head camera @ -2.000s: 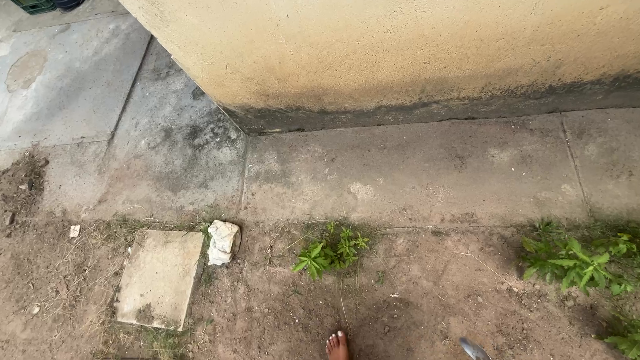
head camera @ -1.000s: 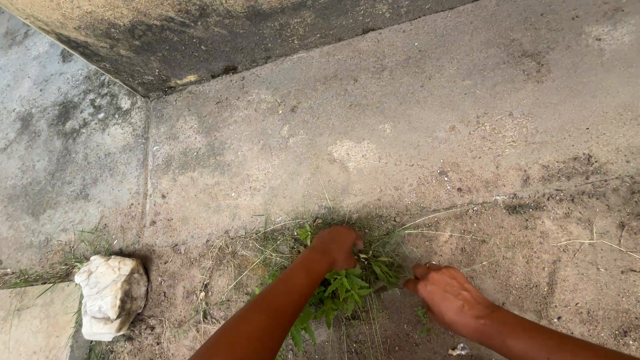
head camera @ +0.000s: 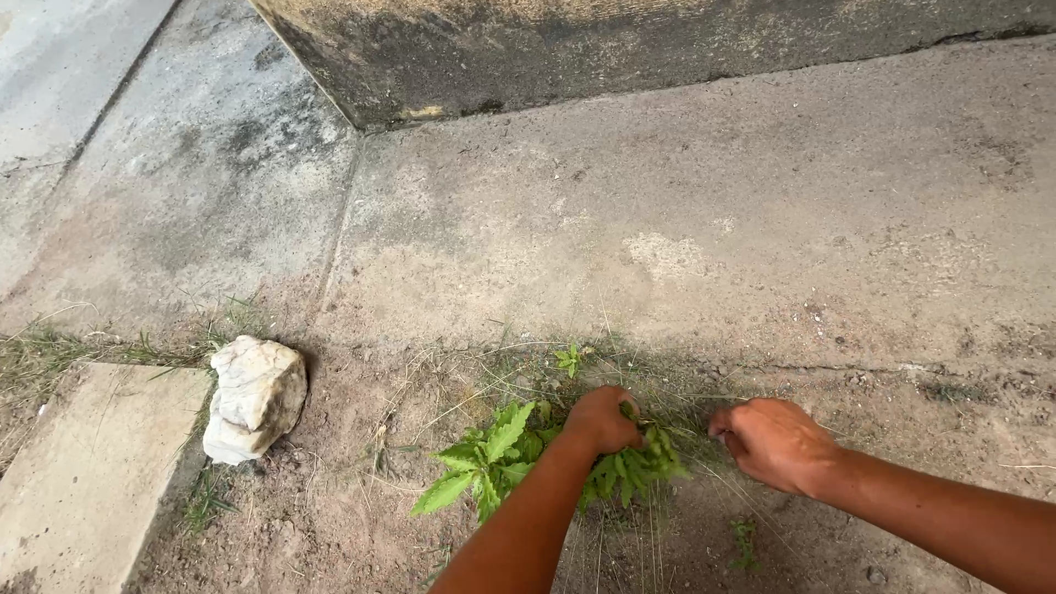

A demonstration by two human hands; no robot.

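A clump of leafy green weeds (head camera: 495,458) grows in the soil beside the concrete strip. My left hand (head camera: 604,421) is closed around some of its stems, with leaves showing on both sides of the fist. Just to the right, my right hand (head camera: 771,441) has its fingers curled in at the thin grass (head camera: 676,404) by the clump; whether it grips any blades cannot be made out. Above the left hand a small green seedling (head camera: 569,360) stands at the strip's edge.
A whitish rock (head camera: 254,398) lies against a flat concrete slab (head camera: 91,470) on the left. The base of a stained wall (head camera: 528,58) runs along the top, behind the concrete strip (head camera: 627,206). Another small weed (head camera: 744,540) grows below my right hand.
Two seconds ago no hands were in view and the weeds stood untouched. Both hands have since come to the clump. Between one second ago and now they stay close to it. The view has shifted.
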